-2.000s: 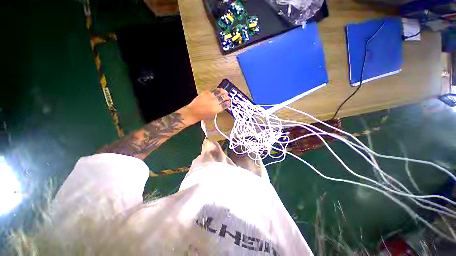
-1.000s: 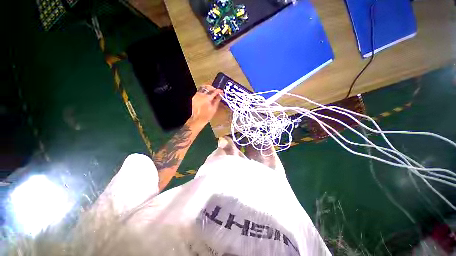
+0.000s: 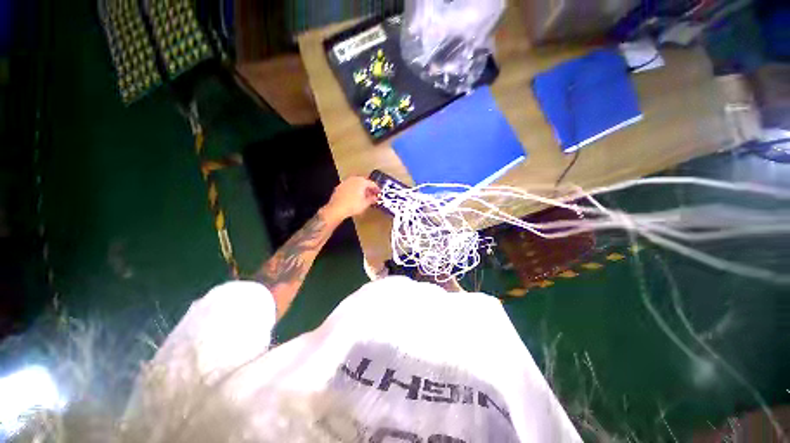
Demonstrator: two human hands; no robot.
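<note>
A tangled bundle of thin white cables (image 3: 435, 240) hangs at the near edge of the light wood desk. Several strands run off to the right, out of the picture. A black handheld device (image 3: 381, 179) lies at the desk's corner, partly covered by the cable ends. My left hand (image 3: 355, 195), with a tattooed forearm, is at the device's left side. Its fingertips are pinched together at the cable ends there; the exact grip is small and blurred. My right hand is out of the picture.
Two blue folders (image 3: 459, 143) (image 3: 585, 97) lie on the desk (image 3: 520, 65). Behind is a black tray (image 3: 346, 73) with circuit boards (image 3: 381, 104) and a clear plastic bag (image 3: 450, 39). A black bin (image 3: 290, 186) stands on the floor left of the desk.
My left hand has shifted from over the device to its left side. The strands at the right have swung upward and are blurred. The view has shifted, showing more of the tray and bag.
</note>
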